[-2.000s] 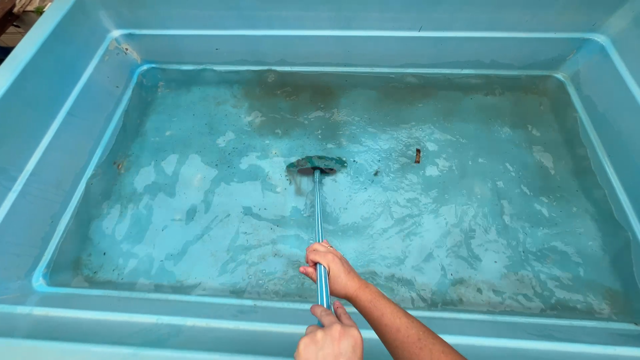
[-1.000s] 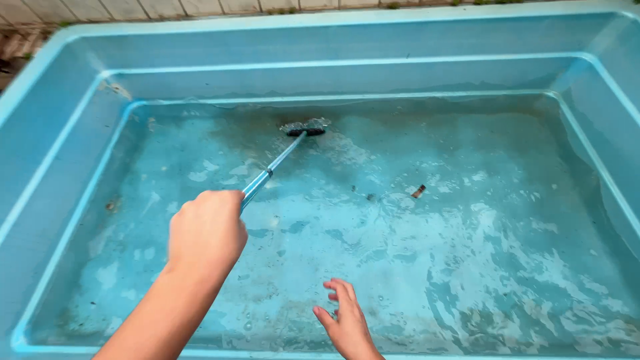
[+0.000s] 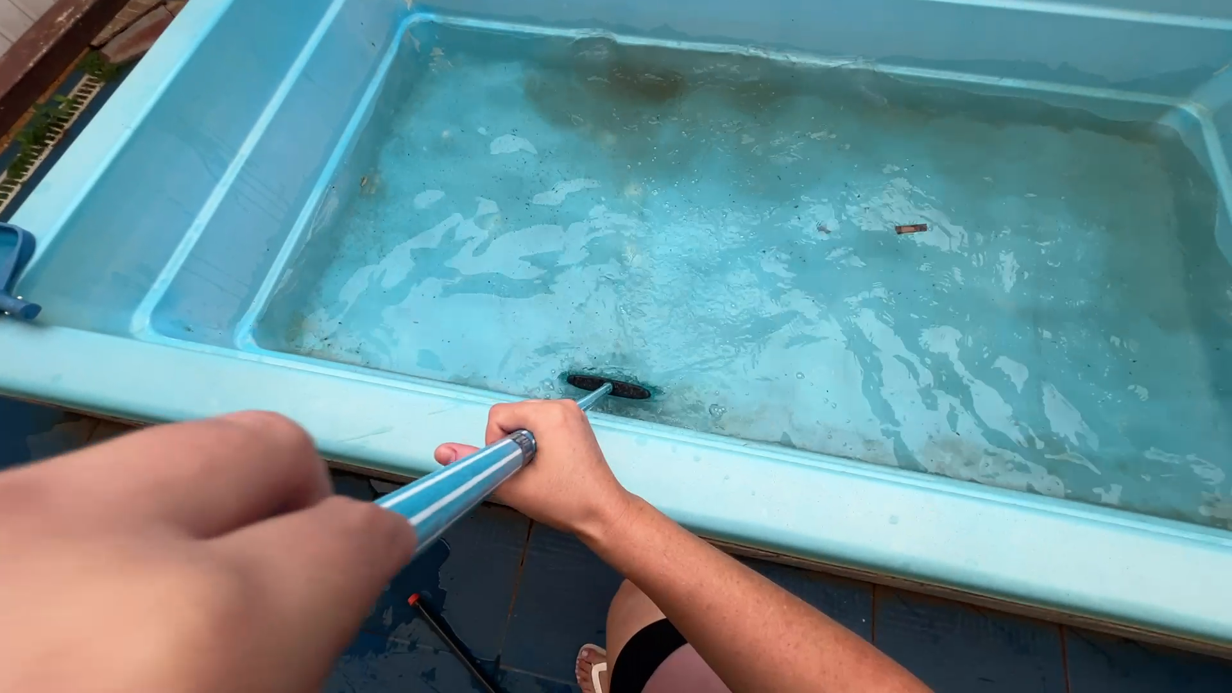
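Note:
My left hand (image 3: pixel 202 539), large and close at the lower left, is closed around the rear part of a blue pole with white stripes (image 3: pixel 457 496). Farther along, just past the pole's collar, my right hand (image 3: pixel 549 462) grips the same pole above the near rim. The dark oval brush head (image 3: pixel 610 386) at the pole's far end is in shallow water, close to the near wall of a light blue plastic pool (image 3: pixel 866 491). Brownish sediment (image 3: pixel 635 82) clouds the water by the far wall. A small brown piece of debris (image 3: pixel 911 229) lies right of the middle.
A blue plastic object (image 3: pixel 14 274) rests on the pool's left rim. Below the near rim are dark floor tiles (image 3: pixel 568 597), a thin black rod with a red tip (image 3: pixel 448 635) and my sandalled foot (image 3: pixel 592 666). A drain grate (image 3: pixel 53 140) runs along the upper left.
The brush head has come from near the far wall to the near wall. My right hand, free one second ago, now holds the pole. The view has shifted toward the near rim.

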